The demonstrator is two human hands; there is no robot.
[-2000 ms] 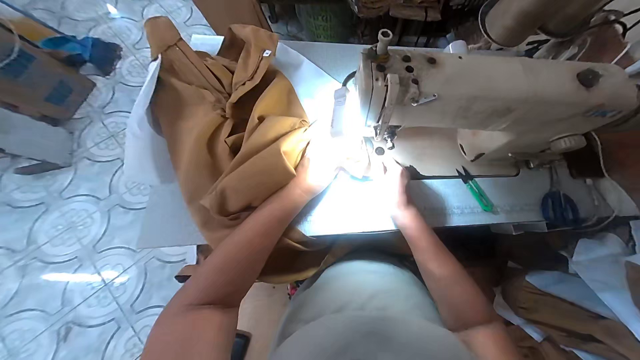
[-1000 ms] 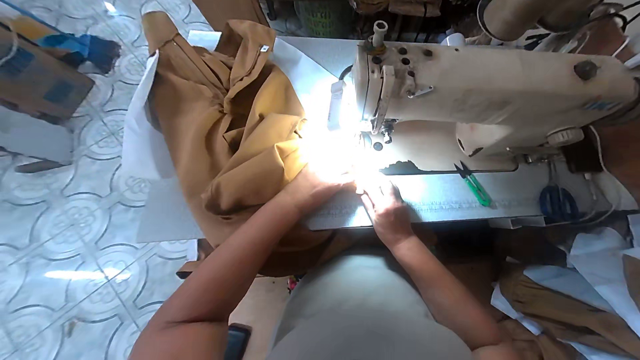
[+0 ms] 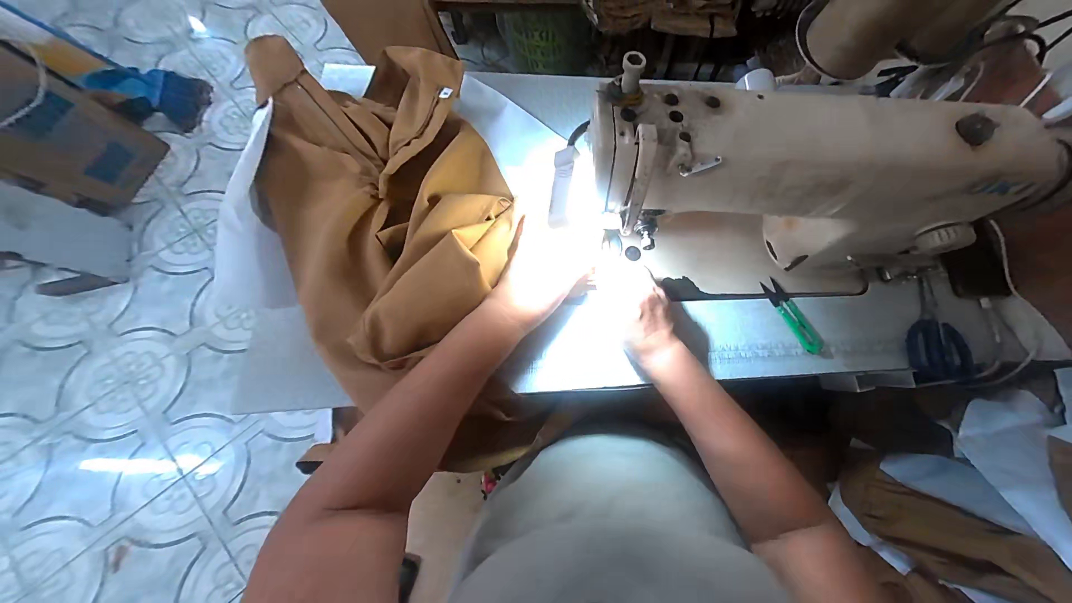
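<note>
A brown cloth garment (image 3: 335, 193) lies bunched on the left of the sewing table, its right folds beside my left hand. The industrial sewing machine (image 3: 796, 151) stands at the right, and its lamp (image 3: 563, 188) throws a strong glare around the needle. My left hand (image 3: 544, 272) rests flat just left of the needle area, partly washed out by light. Close to the presser foot (image 3: 646, 230), on its near side, is my right hand (image 3: 649, 310), fingers bent. Whatever lies under the fingertips of both hands is lost in the glare.
Green thread snips (image 3: 791, 316) lie right of my right hand, and dark-handled scissors (image 3: 938, 347) near the table's right end. A cardboard box (image 3: 75, 126) sits on the tiled floor at far left. Brown and white cloth pieces (image 3: 946, 502) lie at lower right.
My right hand moved left and toward me between the first two frames, and is now slightly nearer the needle. The garment lies nearly as before.
</note>
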